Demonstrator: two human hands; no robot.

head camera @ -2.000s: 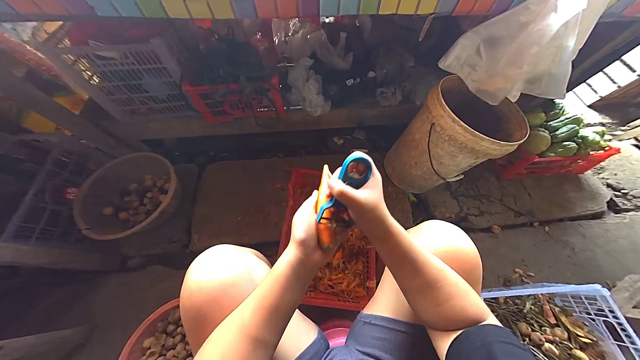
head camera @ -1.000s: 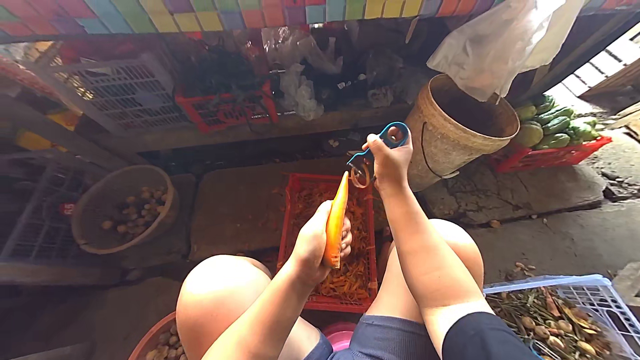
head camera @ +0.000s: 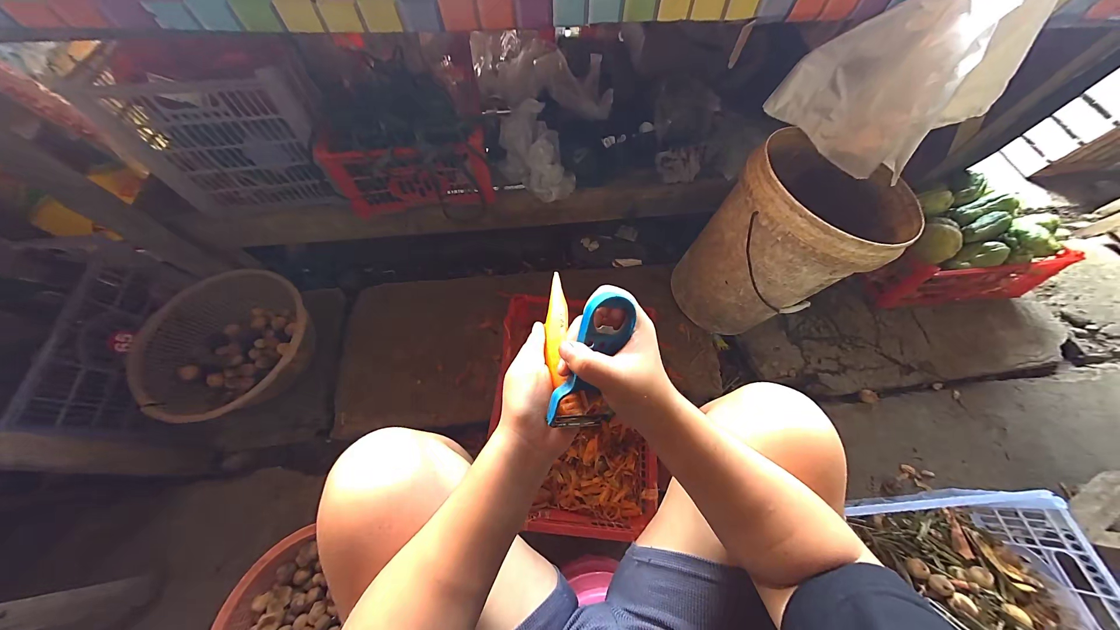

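Note:
A peeled orange carrot (head camera: 556, 328) stands tip up in my left hand (head camera: 528, 385), whose fingers are mostly hidden behind it. My right hand (head camera: 626, 359) grips a blue-handled vegetable peeler (head camera: 604, 308) just to the right of the carrot, its blade end low beside the carrot's lower part. Whether the blade touches the carrot cannot be told. Below both hands, between my knees, a red plastic crate (head camera: 652, 499) holds many orange peelings (head camera: 599, 472).
A dirty bucket (head camera: 735, 254) stands ahead to the right, with a red crate of green vegetables (head camera: 984, 284) beyond. Baskets of small round produce sit at left (head camera: 144, 350) and lower left (head camera: 232, 595). A pale blue crate (head camera: 1006, 499) is at lower right.
One second ago the peeler was up and right of the carrot, apart from it. My right hand has since come down and left, beside my left hand, and the carrot now points more upright.

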